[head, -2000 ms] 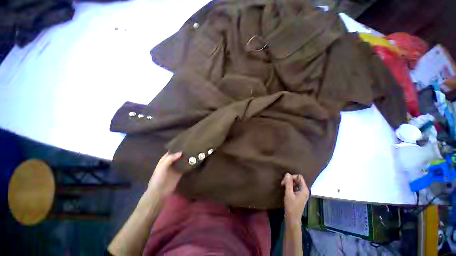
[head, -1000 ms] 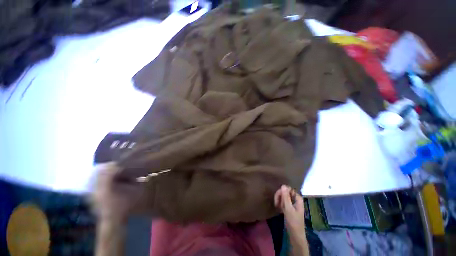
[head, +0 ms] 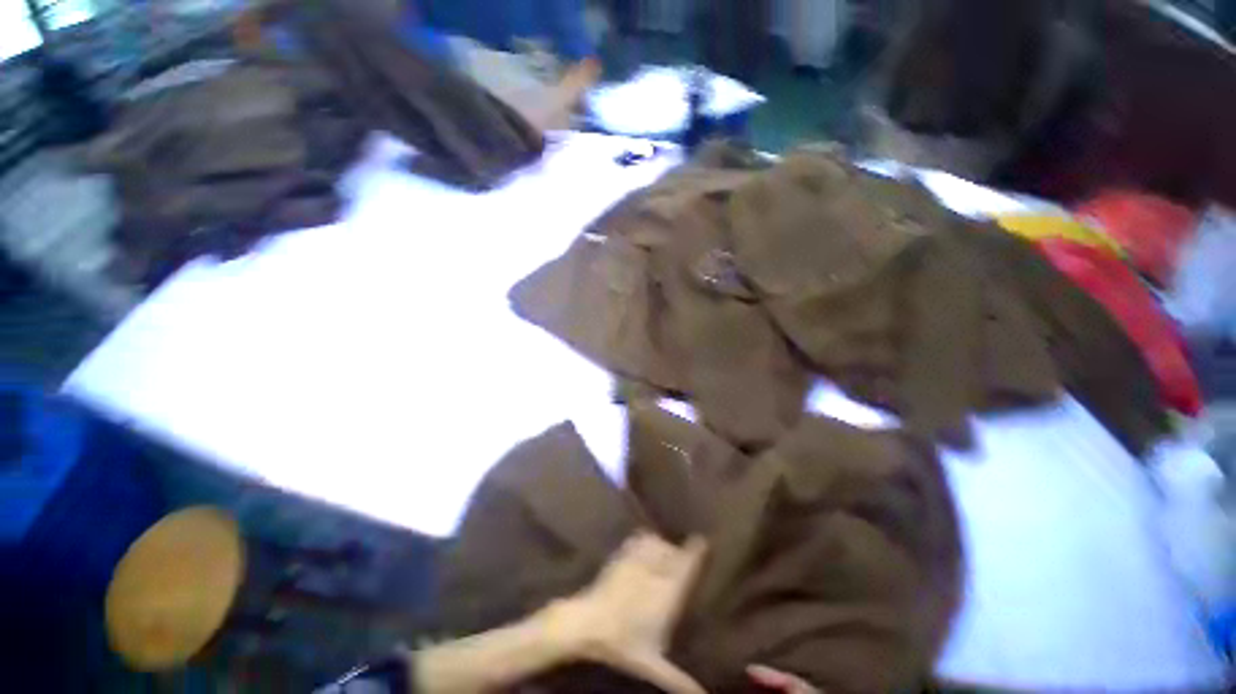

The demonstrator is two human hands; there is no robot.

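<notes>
The brown coat (head: 868, 542) lies on the white table and hangs over its near edge, bunched in folds. Its collar end, with a small shiny ring (head: 721, 271), lies at the far side. A sleeve lies in the middle with a blurred row of buttons (head: 678, 447). My left hand (head: 644, 610) is spread on the near part of the coat; whether it grips cloth cannot be told. My right hand (head: 779, 682) shows only as a fingertip or two at the bottom edge. The picture is blurred.
The white table (head: 366, 353) curves around the coat. A round wooden stool (head: 176, 587) stands at the left. Dark garments (head: 231, 149) lie at the far left. Another person's hand (head: 576, 92) shows across the table. Red and yellow bags (head: 1118, 298) lie at the right.
The view has swung up and left. The near part of the coat is rearranged, with white table showing through gaps. My left hand has moved right onto the coat; my right hand is mostly out of view.
</notes>
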